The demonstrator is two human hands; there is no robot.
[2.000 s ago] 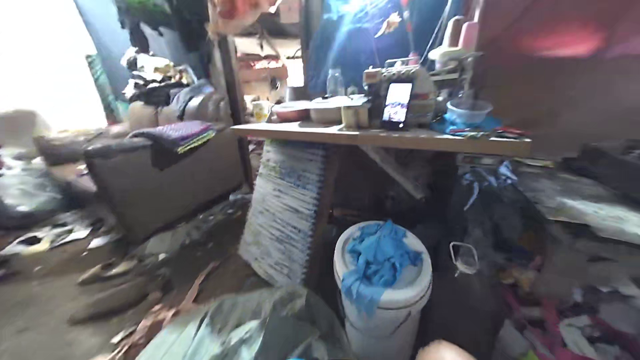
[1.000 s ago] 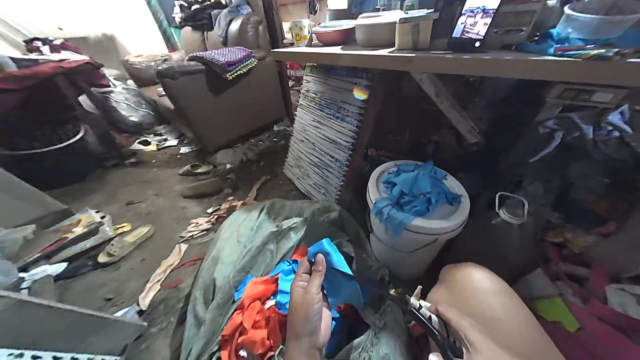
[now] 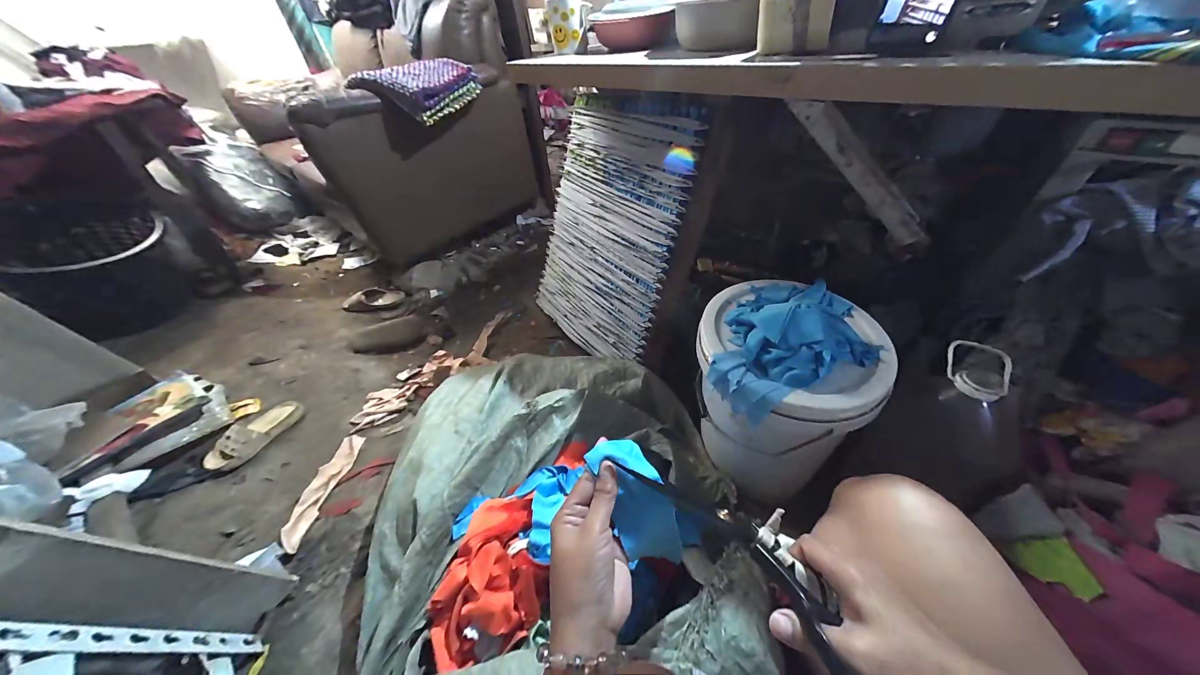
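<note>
My left hand (image 3: 591, 553) pinches a piece of bright blue fabric (image 3: 647, 516) between thumb and fingers above an open greenish sack (image 3: 450, 469). In my right hand (image 3: 834, 591) is a pair of scissors (image 3: 787, 581) with dark handles; the blades point left toward the blue piece, and whether they touch it cannot be told. Orange fabric scraps (image 3: 487, 562) and more blue ones lie in the sack, left of my left hand. Behind the sack, a white lidded bucket (image 3: 759, 441) carries a heap of blue fabric strips (image 3: 797, 342).
A wooden table (image 3: 844, 80) with bowls and a phone spans the back. Below it leans a slanted stack of thin layered material (image 3: 614, 225). A brown armchair (image 3: 441, 159) stands back left, a slipper (image 3: 253, 436) lies on the floor, and fabric scraps (image 3: 1106, 600) cover the right side.
The view has tilted down. Both hands, the blue piece and the scissors show from one second ago onward; two seconds ago only a bit of skin showed at the bottom edge.
</note>
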